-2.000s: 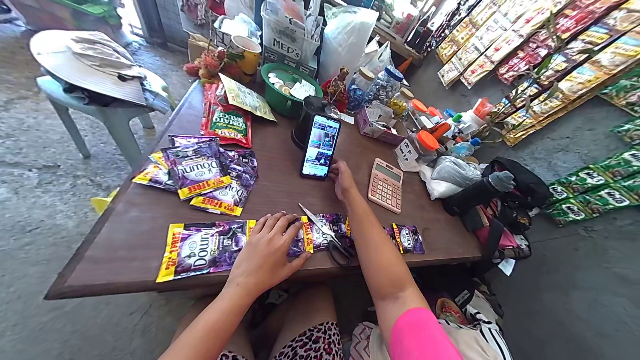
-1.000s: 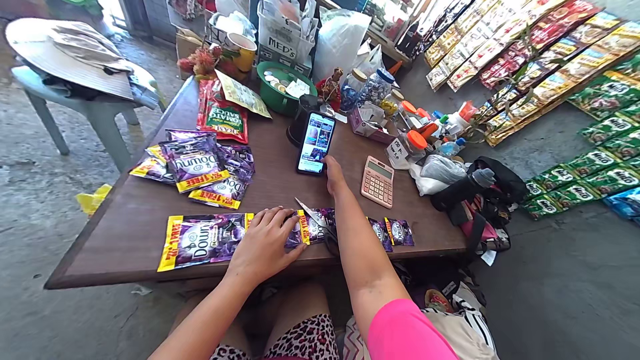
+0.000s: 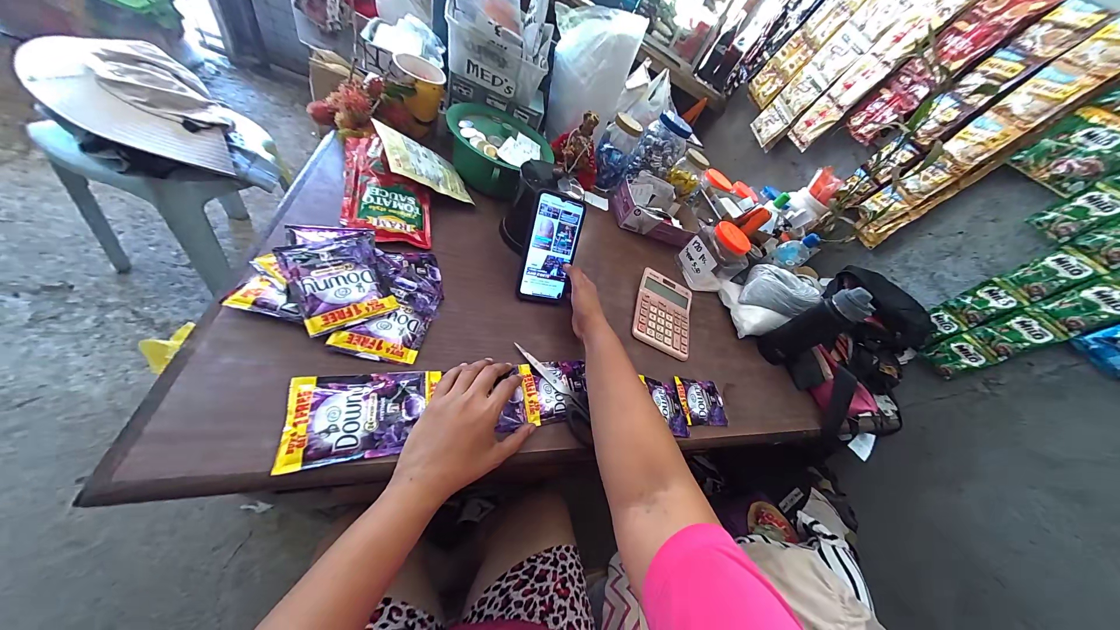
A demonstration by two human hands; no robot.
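Note:
My left hand rests with fingers spread on a strip of purple Downy sachets along the table's near edge. My right hand is at the lower right corner of a smartphone, which leans upright against a dark object; its thumb is by the lit screen. Scissors lie partly opened across the strip, their handles partly behind my right forearm. A heap of purple Downy sachets lies at the left. To the right of the phone is a pink calculator.
Red tomato sauce pouches, a green bowl of coins and lidded jars stand along the back. A black bottle and bags are at the right edge. A hat lies on a plastic stool at the left.

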